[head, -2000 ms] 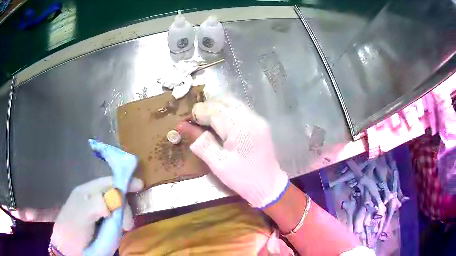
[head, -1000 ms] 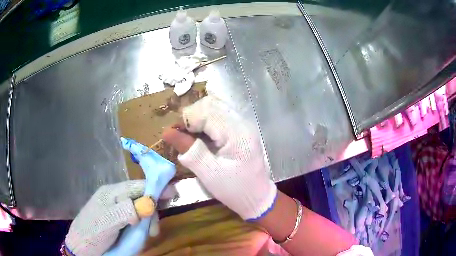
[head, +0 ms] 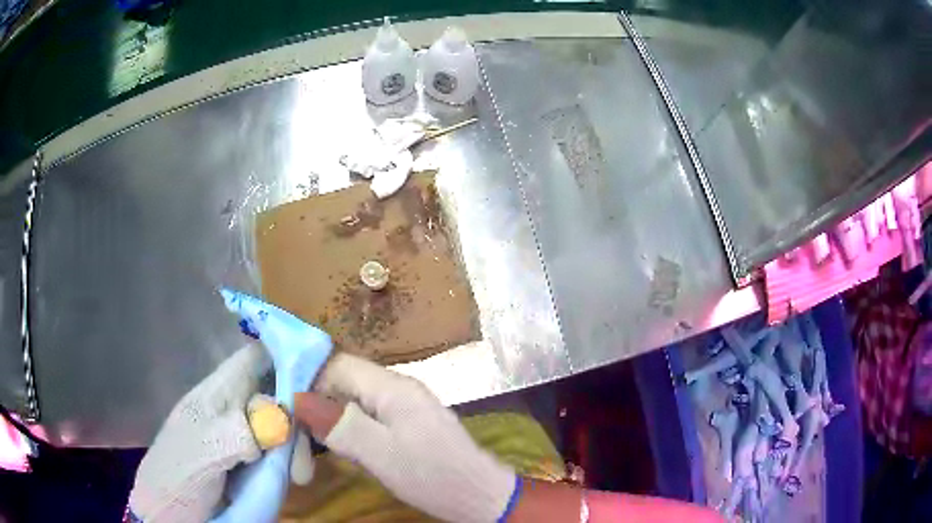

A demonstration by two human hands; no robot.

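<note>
A light-blue doll leg [head: 297, 350] with a foot-like end and dark-blue marks near its tip is held in front of me, foot pointing up-left. My left hand [head: 210, 439], in a white knit glove with a yellow-tan patch on the thumb, grips the leg's shaft. My right hand [head: 393, 429], gloved with bare fingertips, touches the leg at the ankle from the right; its fingers are partly behind the leg, and no brush shows in it. A small whitish cup [head: 374, 275] stands on the brown cardboard mat [head: 429, 306].
Crumpled white tissue [head: 386, 163] and a thin stick [head: 450, 130] lie behind the cardboard. Two translucent bottles [head: 390, 74] stand at the bench's back. A crate [head: 654, 409] of light-blue parts is at lower right. Pink-lit parts [head: 848, 250] line the right bench edge.
My right hand has moved from over the cardboard, where a thin stick reached the foot, down to the leg, uncovering the cup. The leg has shifted slightly left.
</note>
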